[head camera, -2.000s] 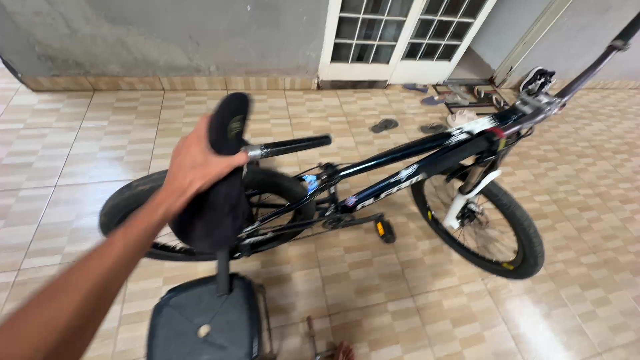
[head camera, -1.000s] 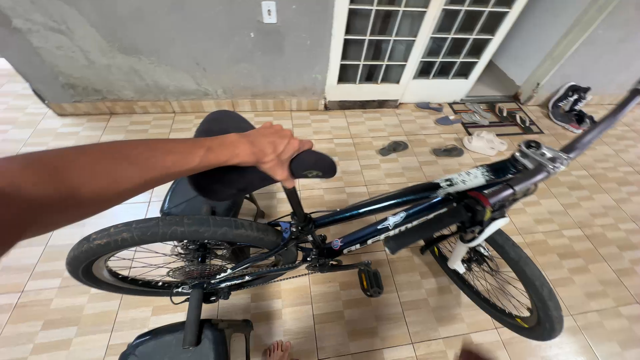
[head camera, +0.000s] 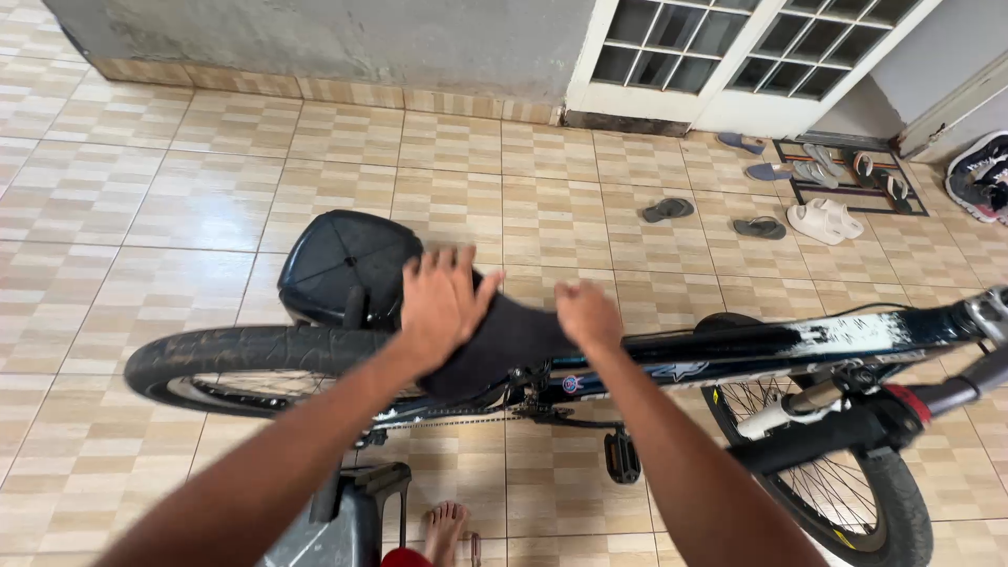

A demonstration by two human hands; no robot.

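Note:
A dark bicycle (head camera: 669, 358) stands across the view, its front wheel (head camera: 835, 480) at the right and its rear wheel (head camera: 252, 354) at the left. My left hand (head camera: 442, 303) rests on the rear part of the black saddle (head camera: 504, 342), fingers spread. At the saddle's nose, my right hand (head camera: 589, 315) has its fingers curled; it seems to grip the tip, but blur hides the contact. Below my right forearm is the pedal (head camera: 622, 457). The handlebar grip (head camera: 811, 437) lies to the right of that forearm.
Two black stools, one (head camera: 346, 260) beyond the rear wheel and another (head camera: 323, 528) on the near side, flank the bicycle. A bare foot (head camera: 446, 524) is at the bottom. Flip-flops (head camera: 669, 209) and other footwear lie near the white door (head camera: 646, 102) and doormat (head camera: 850, 177).
My right hand has come to the saddle's nose; it was not on the saddle earlier. The left hand has moved from the saddle's front part to its rear part since one second ago.

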